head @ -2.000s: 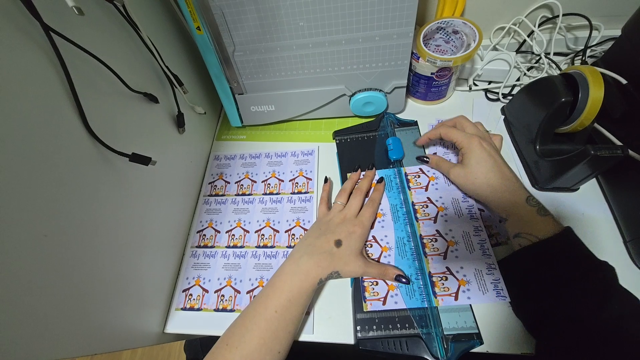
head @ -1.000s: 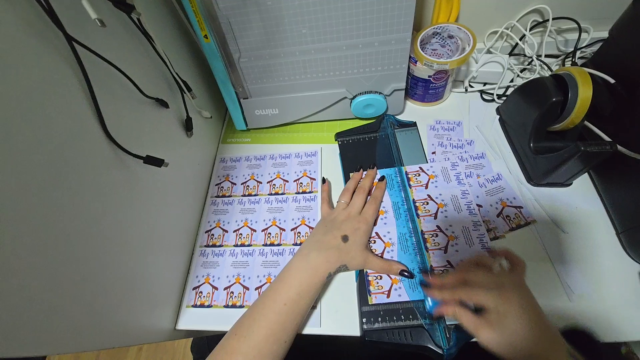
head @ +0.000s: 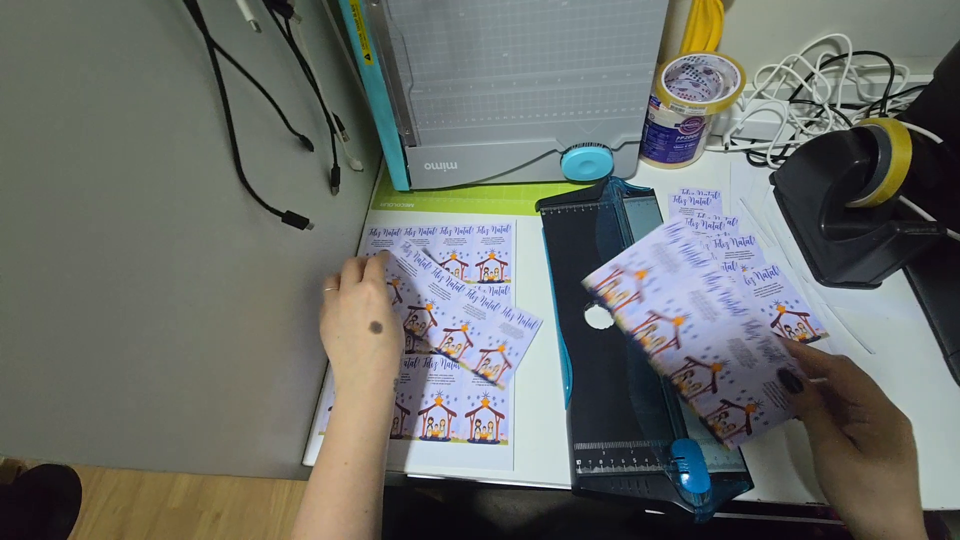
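My left hand [head: 364,322] holds the left end of a printed strip of nativity cards [head: 457,319], which slants over a printed sheet [head: 491,420] on the white desk. The fingertips are partly hidden. In my right hand [head: 855,427] is a larger printed piece [head: 697,337], gripped by its lower right edge and tilted above the right side of the black and blue paper trimmer [head: 615,375]. The trimmer's blue cutter slide [head: 690,465] sits near its front end. Small cut cards [head: 776,289] lie overlapping beyond the right-hand piece.
A grey and teal scoring board [head: 525,90] leans behind the trimmer on a green mat [head: 465,199]. Tape rolls [head: 679,112], tangled cables [head: 810,97] and a black tape dispenser [head: 832,210] stand at the back right. Black cables [head: 240,142] hang by the grey panel at left.
My left hand has left the trimmer and moved left with a strip. My right hand has lifted the larger piece off the trimmer. The cutter slide was at the far end two seconds ago.
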